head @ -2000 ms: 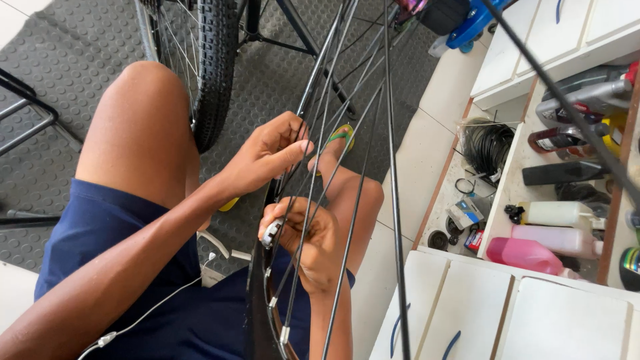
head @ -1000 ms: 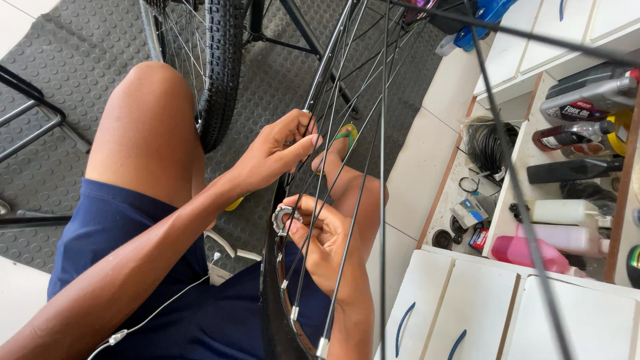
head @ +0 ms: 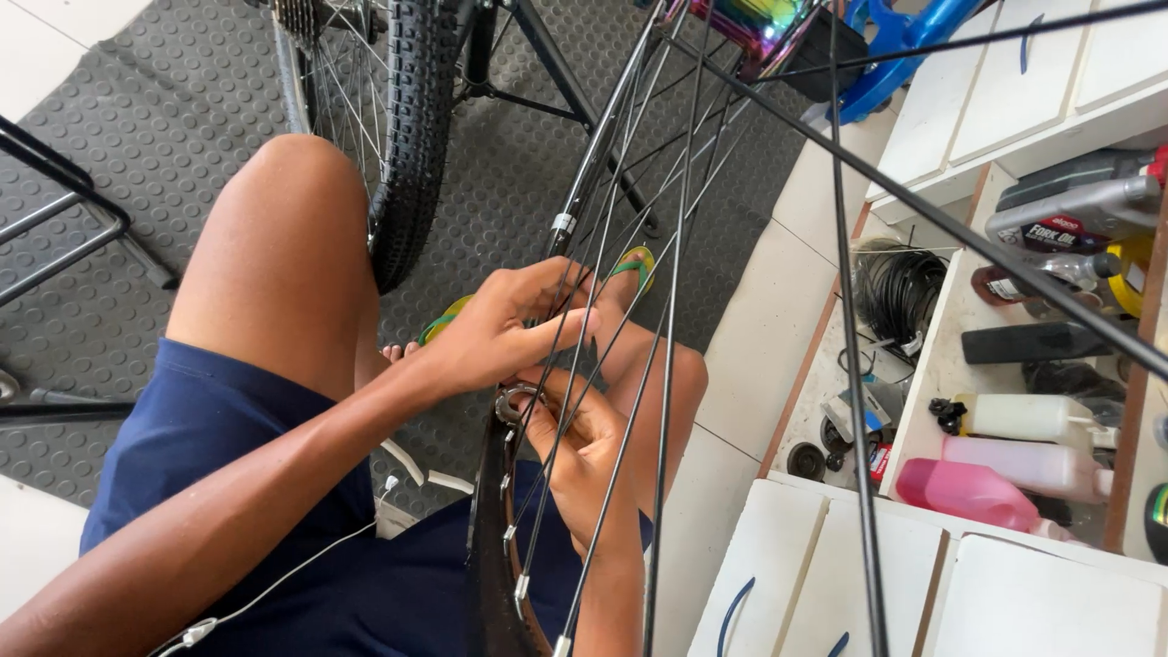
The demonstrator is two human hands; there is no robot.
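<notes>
A bicycle wheel with a black rim (head: 488, 538), dark spokes and a rainbow-coloured hub (head: 762, 27) stands over my lap. My right hand (head: 584, 447) holds a round metal spoke wrench (head: 518, 401) between thumb and fingers, at the inner side of the rim among the spokes. Just above it, my left hand (head: 525, 319) reaches across the rim, its thumb extended by the spokes. Its fingertips are partly hidden, so its grip is unclear. Silver spoke nipples (head: 521, 587) line the lower rim.
A knobbly tyre (head: 415, 146) and black stand legs (head: 557, 64) are ahead on the rubber mat (head: 511, 164). At right, an open drawer (head: 931, 365) holds bottles and coiled cable (head: 899, 292). A white cord (head: 301, 570) crosses my lap. Black tubing (head: 68, 201) stands at left.
The spoke wrench's round face showed more fully one second ago; now it is tilted and partly covered by my right fingers. My left hand stays by the rim, its thumb lower over the spokes.
</notes>
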